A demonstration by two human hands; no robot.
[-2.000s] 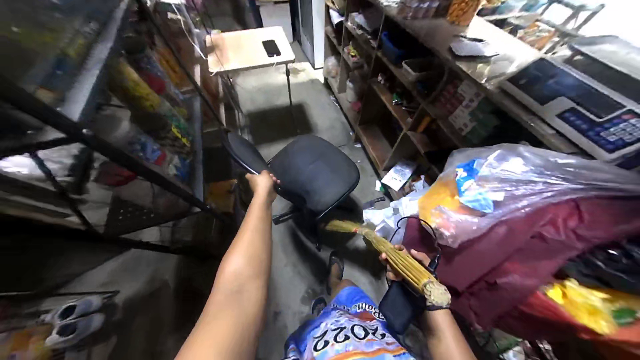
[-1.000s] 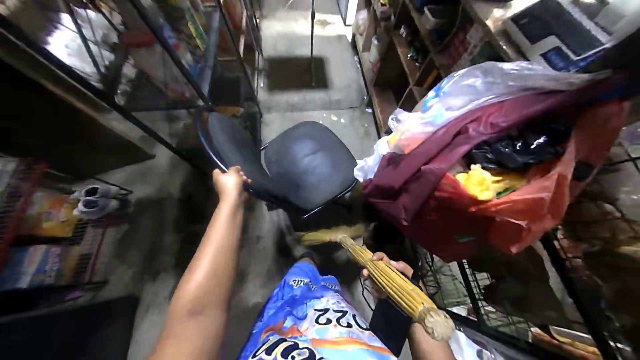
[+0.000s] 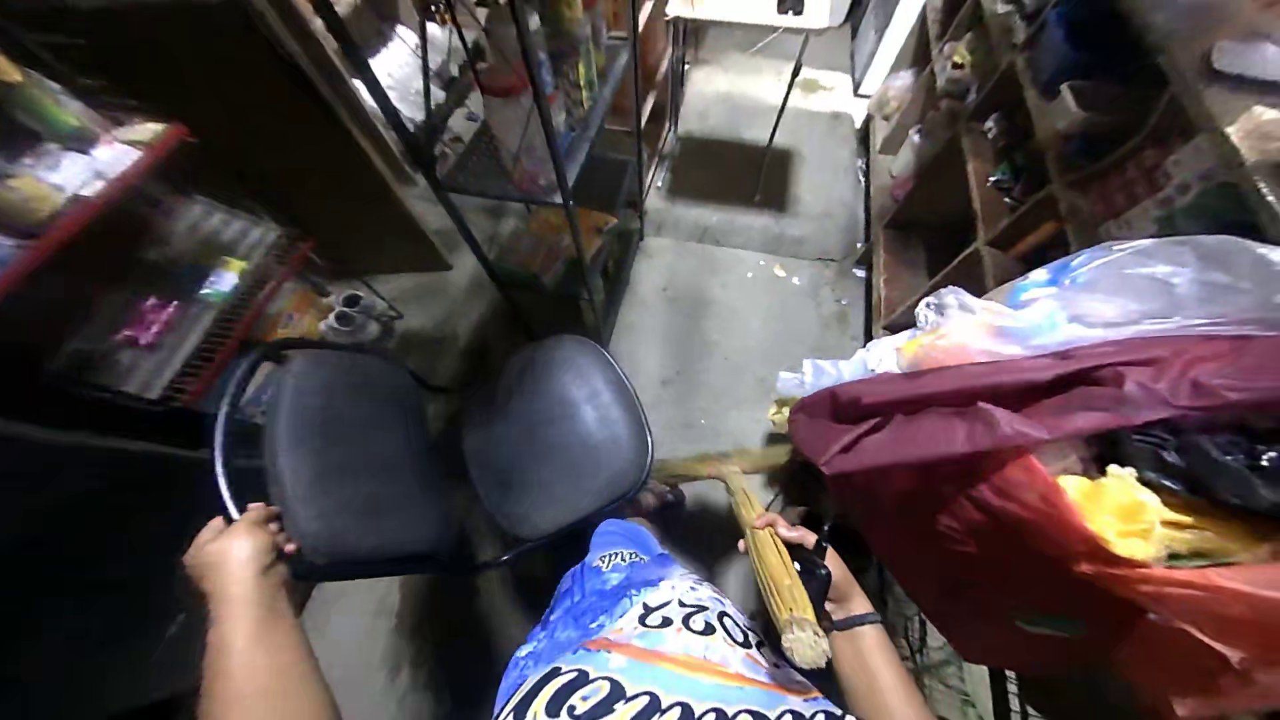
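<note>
My left hand [image 3: 240, 548] grips the metal frame of a black padded chair [image 3: 350, 455] at its backrest, lower left. The chair's seat [image 3: 555, 435] faces up, right of the backrest. In my right hand [image 3: 800, 560] is the bound handle of a straw broom [image 3: 770, 565], held against a black object that looks like a phone [image 3: 812, 578]. The broom's cut end points down toward my shirt, and its bristles reach away near the floor, partly behind a maroon bag. A dark band circles my right wrist.
A large maroon and red bag [image 3: 930, 420] with plastic bags in it bulges at the right. Wooden cubby shelves [image 3: 930, 230] line the right side of the concrete aisle [image 3: 740, 330]. Metal-framed racks [image 3: 545, 130] stand at the left, with shoes [image 3: 350, 318] near a red-edged rack.
The chair has swung to the left with my left hand on its backrest. My right hand still holds the broom. The view has turned and shifted.
</note>
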